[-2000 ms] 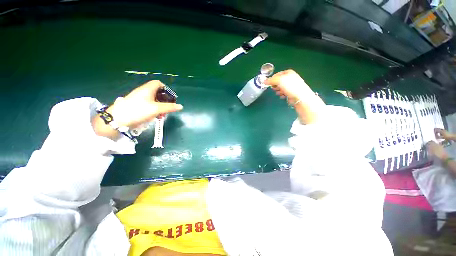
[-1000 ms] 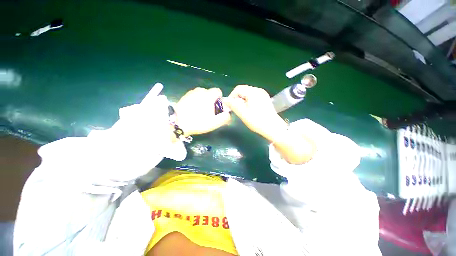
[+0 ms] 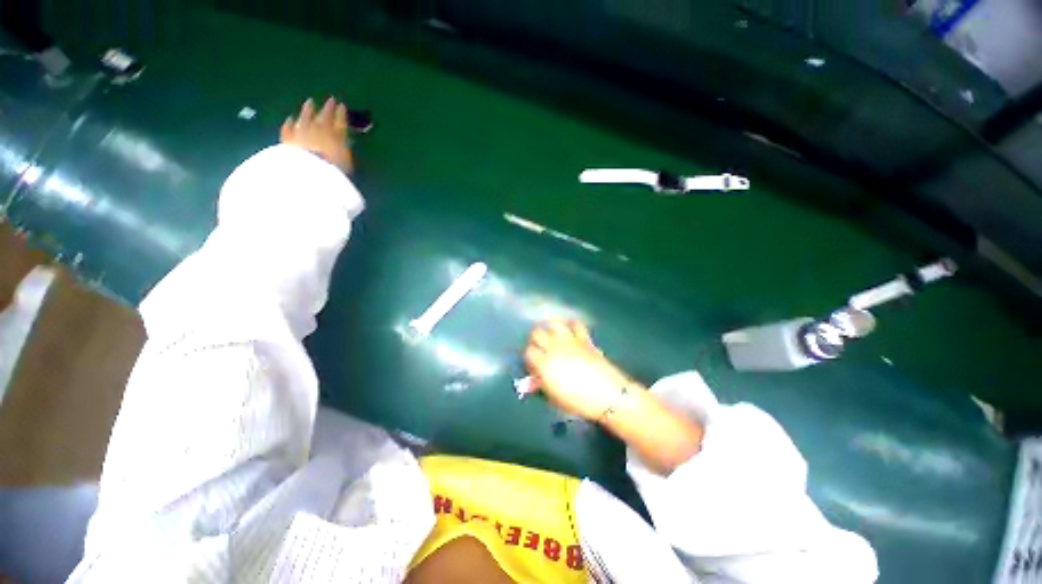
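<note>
My left hand is stretched out at the upper left, beside a small dark watch head; whether it grips it I cannot tell. My right hand is low at the centre with its fingers curled. A small white piece shows at its fingertips; whether it is held is unclear. A loose white strap lies on the green bench between my hands. A white-strapped watch lies open further back. Another watch lies to the right, behind the pale bottle with a round metallic top.
A white foam tray is cut off at the lower right edge. A small dark and white item lies at the far upper left. A thin pale strip lies mid-bench. A brown carton stands at the left.
My hands were together around a dark watch head and are now apart. My left hand has reached out to the upper left. The loose strap and another open watch now show on the bench.
</note>
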